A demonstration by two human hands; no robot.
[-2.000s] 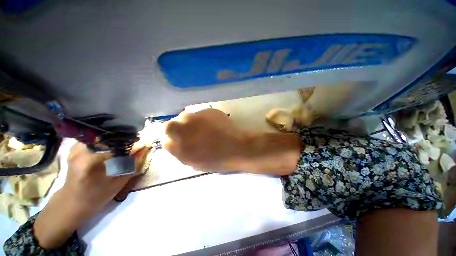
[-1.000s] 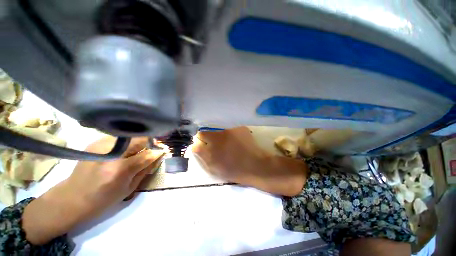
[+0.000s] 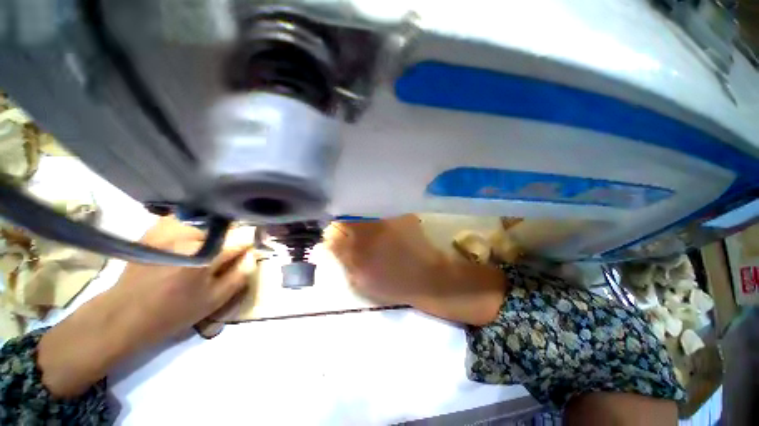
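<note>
My left hand [image 3: 171, 279] is at the left of the needle area, its fingers bent around what looks like a small pale beige fabric piece [image 3: 243, 274]; the outline is blurred. My right hand [image 3: 391, 260] rests on the bed at the right of the needle area, fingers curled; its fingertips and anything in them are hidden by the machine and glare. The small grey tension dial [image 3: 298, 275] shows between the hands. The needle and presser foot are not clear. The machine bed [image 3: 333, 305] has a dark seam at its front edge.
The white-grey machine head [image 3: 533, 137] and a large grey knob [image 3: 270, 154] hang close overhead. A curved dark bar [image 3: 108, 241] crosses at left. Beige pieces [image 3: 54, 266] lie left; curled ones [image 3: 487, 243] lie behind my right forearm; more are heaped at right [image 3: 678, 304].
The view has shifted from close against the machine label to the knob and dial. Since a second ago, my left fingers are slightly farther left from the dial; my right hand stays nearly in place.
</note>
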